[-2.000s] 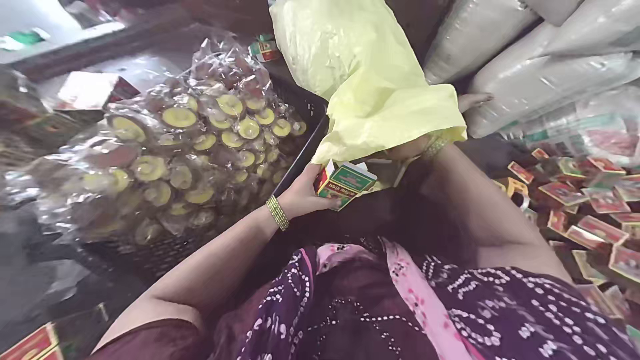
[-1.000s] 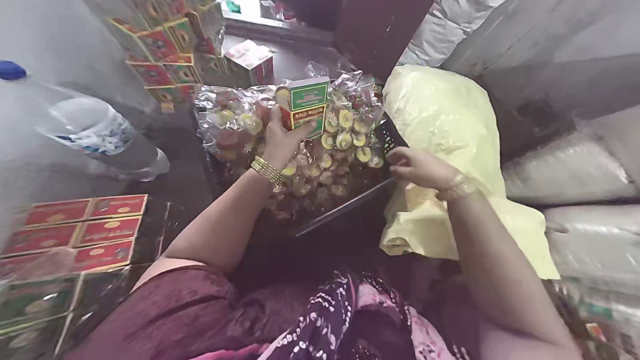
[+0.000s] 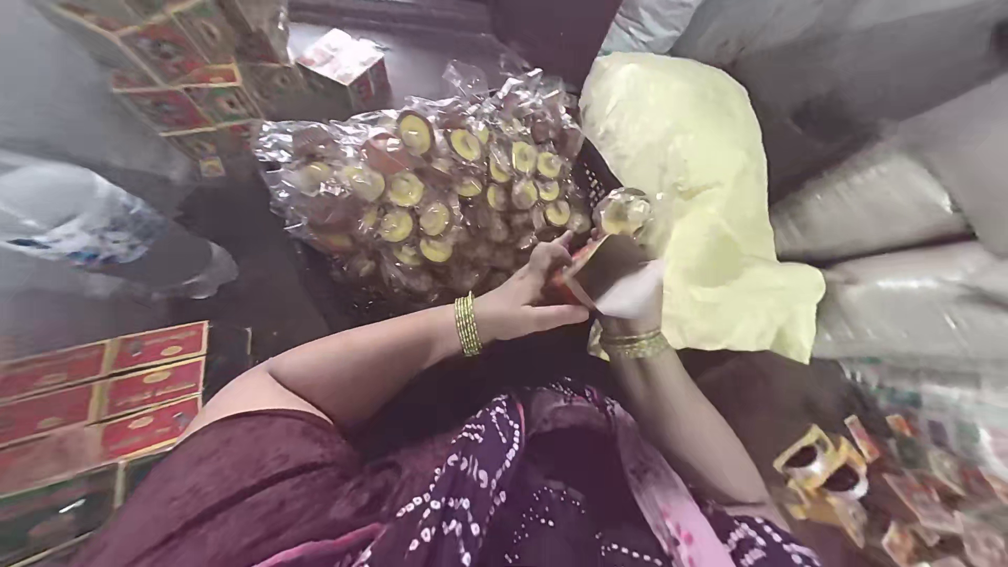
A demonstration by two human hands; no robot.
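Observation:
My left hand point(image 3: 539, 295) grips a small printed carton point(image 3: 602, 272) from its left side, over the front right of the crate. Behind the carton, my right hand point(image 3: 634, 295) is largely hidden and blurred, so its fingers cannot be made out. A plastic-wrapped piece with a pale yellow round face point(image 3: 624, 211) stands just above the carton; what holds it cannot be told. To the left, clear-wrapped pieces with yellow round faces point(image 3: 405, 189) are heaped in a dark crate point(image 3: 594, 177). The pale yellow sack point(image 3: 685, 157) lies right beside my right hand.
Red printed boxes point(image 3: 153, 386) are stacked at the lower left, below a large plastic bottle point(image 3: 102, 228). More cartons point(image 3: 169, 110) and a single box point(image 3: 346, 67) stand behind. Filled plastic bags point(image 3: 890, 205) lie at right, with scattered small cartons point(image 3: 913, 488) at lower right.
My left hand has moved the carton from above the heap toward the right, beside the sack. My right hand has come behind the carton. A wrapped piece now shows above it.

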